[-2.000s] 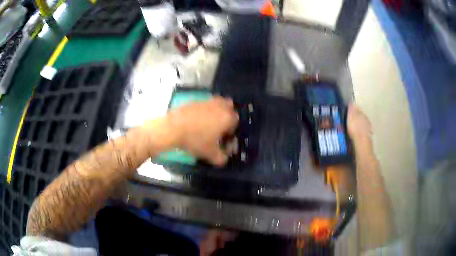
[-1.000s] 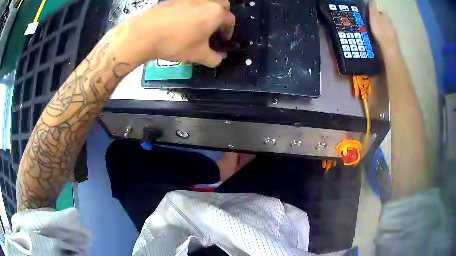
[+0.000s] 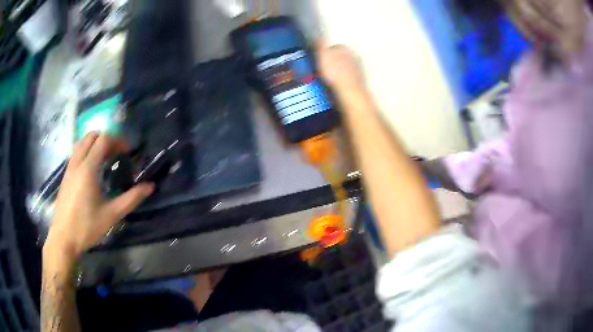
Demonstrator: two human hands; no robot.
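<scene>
The picture is blurred. My left hand (image 3: 84, 194) is over the left part of the black fixture plate (image 3: 224, 130). Its thumb and fingers are apart around a small dark object (image 3: 120, 174), perhaps a watch; whether they grip it is unclear. A green plate (image 3: 99, 117) with a bright patch lies just beyond my fingers. The teach pendant (image 3: 286, 81), black with white and blue keys, lies on the machine bed right of the fixture. My right hand (image 3: 341, 68) is at the pendant's right edge, fingers partly hidden; I cannot tell whether it grips it.
The machine's front panel (image 3: 195, 245) has buttons and a red-orange emergency stop (image 3: 328, 231) at its right end. An orange cable (image 3: 318, 150) leaves the pendant's bottom. A dark column stands behind the fixture. A person in pink clothing (image 3: 520, 194) is close on the right.
The view has swung right and up, so the machine sits further left and the person in pink now shows. My left hand's fingers are more spread. My right hand remains beside the pendant.
</scene>
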